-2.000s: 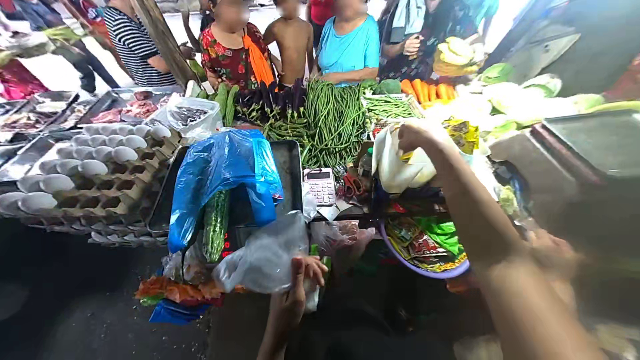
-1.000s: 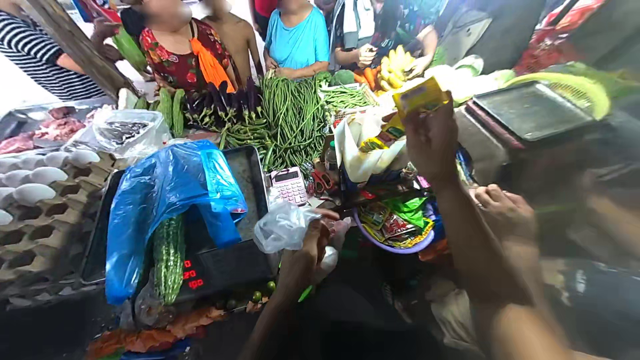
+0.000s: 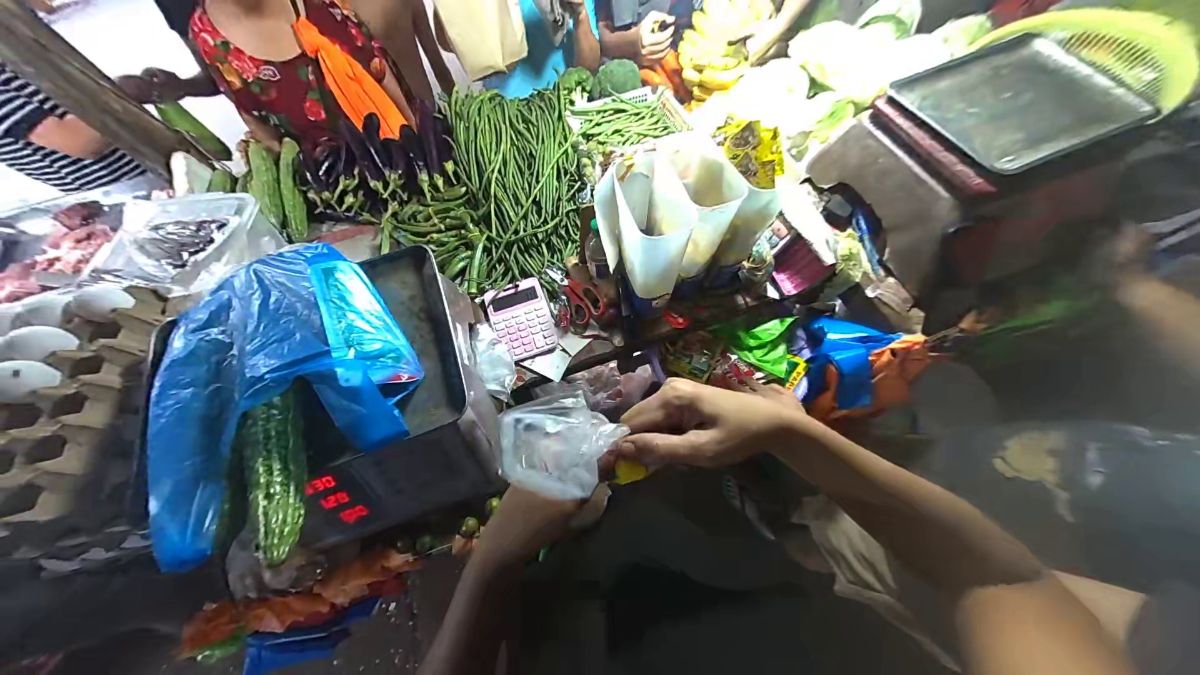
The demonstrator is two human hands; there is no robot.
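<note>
My left hand [image 3: 553, 506] grips a clear plastic bag [image 3: 553, 445] in front of the stall's edge. My right hand [image 3: 698, 427] meets it at the bag's gathered side, its fingers closed near a small yellow packet [image 3: 630, 471]; the hands hide most of the packet. To the left, a blue plastic bag [image 3: 253, 309] lies over a digital scale [image 3: 464, 375], with a bitter gourd [image 3: 274, 478] sticking out of it. A pink calculator [image 3: 521, 319] and red-handled scissors [image 3: 583, 302] lie beyond my hands.
Egg trays [image 3: 75, 412] stand at the left. Long beans [image 3: 516, 178], eggplants [image 3: 384, 164] and bananas [image 3: 717, 56] lie at the back, where people stand. Cut white containers [image 3: 656, 225] rise behind my right hand. A metal tray [image 3: 1022, 98] sits at the right.
My right hand has come down from above the white containers, where it held a yellow packet, to the clear bag at my left hand. The view has shifted closer over the stall.
</note>
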